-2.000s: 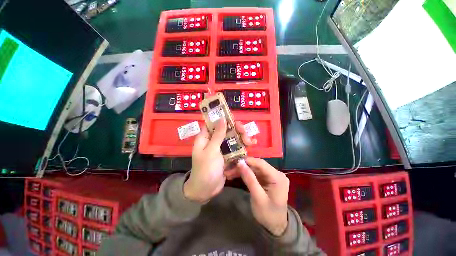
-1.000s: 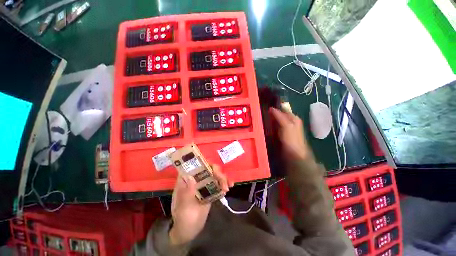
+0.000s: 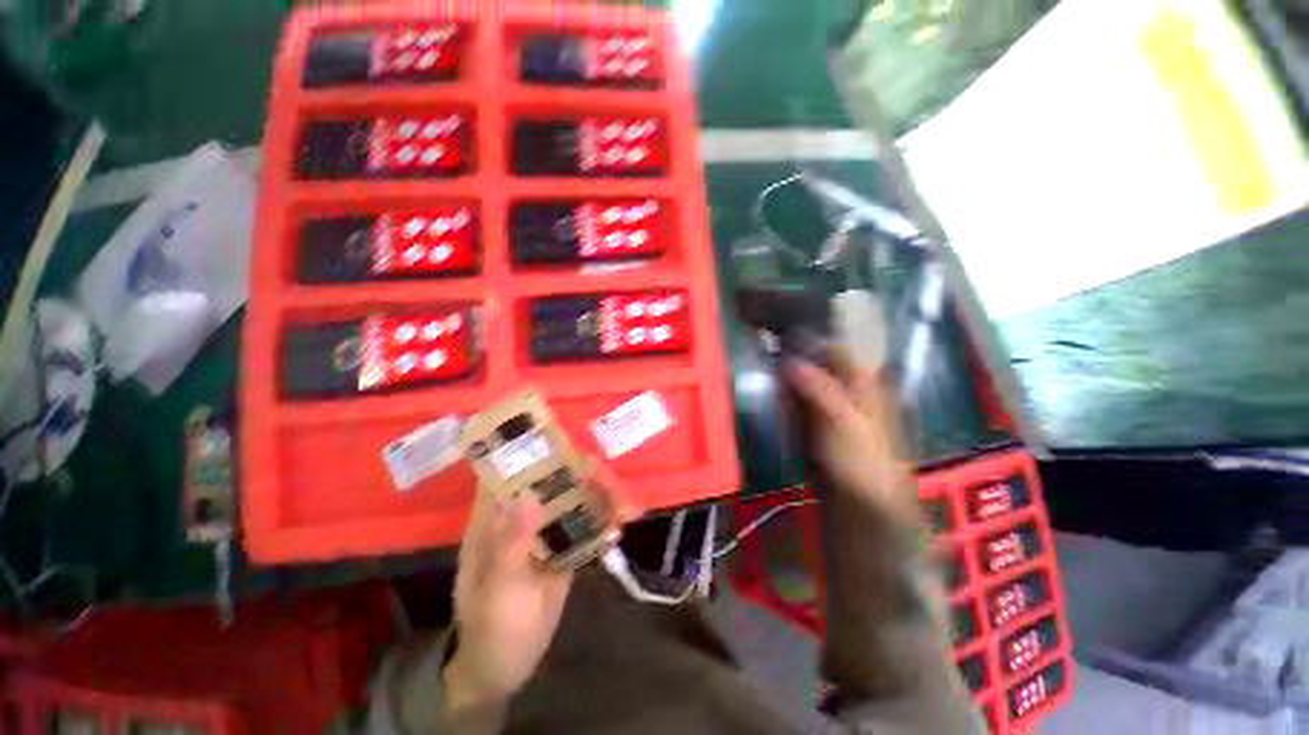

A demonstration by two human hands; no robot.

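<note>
My left hand (image 3: 505,582) holds a gold-tan mobile phone (image 3: 538,481), back up and tilted, over the tray's front edge. A white USB cable (image 3: 639,586) is plugged into its lower end. My right hand (image 3: 850,431), blurred, is right of the tray, its fingers around a dark shape that looks like the barcode scanner (image 3: 782,309); its outline is smeared. The red tray (image 3: 488,503) holds several front-up phones (image 3: 388,244) in its upper pockets. Two white barcode labels, left (image 3: 424,452) and right (image 3: 632,424), lie in the front pockets.
The right monitor (image 3: 1062,187) stands beyond my right hand. A white mouse (image 3: 859,328) is partly visible beside that hand. Another gold-tan phone (image 3: 208,474) with a lead lies left of the tray, near a white sheet (image 3: 172,273). A red phone tray (image 3: 1055,574) is at lower right.
The view has shifted, moving the tray leftward in the picture. My right hand has left the phone and moved right to the dark scanner shape. The right monitor's green bar is now yellow.
</note>
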